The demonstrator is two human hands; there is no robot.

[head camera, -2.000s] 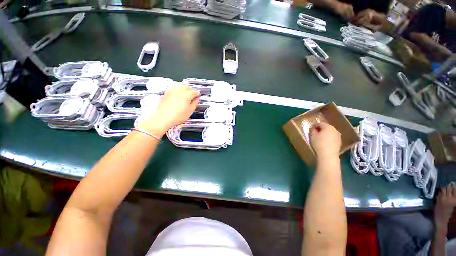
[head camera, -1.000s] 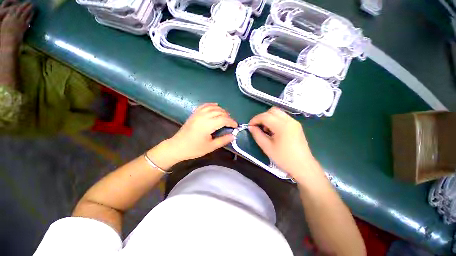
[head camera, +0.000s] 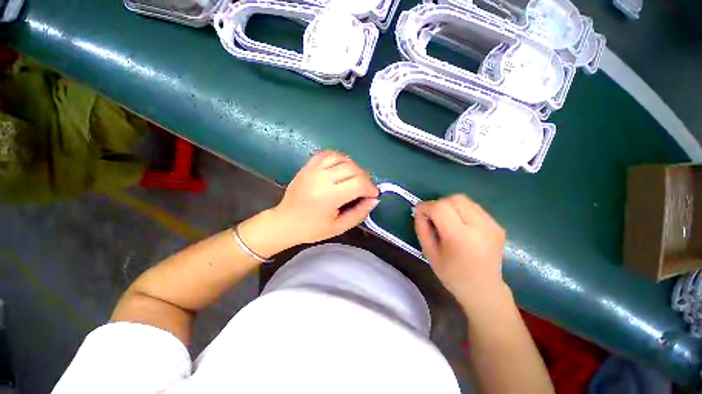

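Note:
A single white plastic frame [head camera: 397, 238] lies at the green bench's near edge, its oval opening towards my hands. Its other end is hidden under my right hand. My left hand [head camera: 327, 198] pinches the frame's rim at the left of the rounded end, thumb and finger together. My right hand [head camera: 462, 240] is at the opposite side of the rim, fingertips closed on its edge. Whether a small part is between the fingertips is too small to tell.
Stacked white housings [head camera: 462, 115] lie just beyond my hands, with another stack [head camera: 296, 38] to the left. An open cardboard box [head camera: 645, 219] stands at the right, with more white frames [head camera: 687, 296] by it. A red stool [head camera: 178, 168] is below the bench at left.
Both hands have come from the stacks and the box to the frame at the bench edge. Since one second ago, my right hand has slid right along the rim. The view has tilted down.

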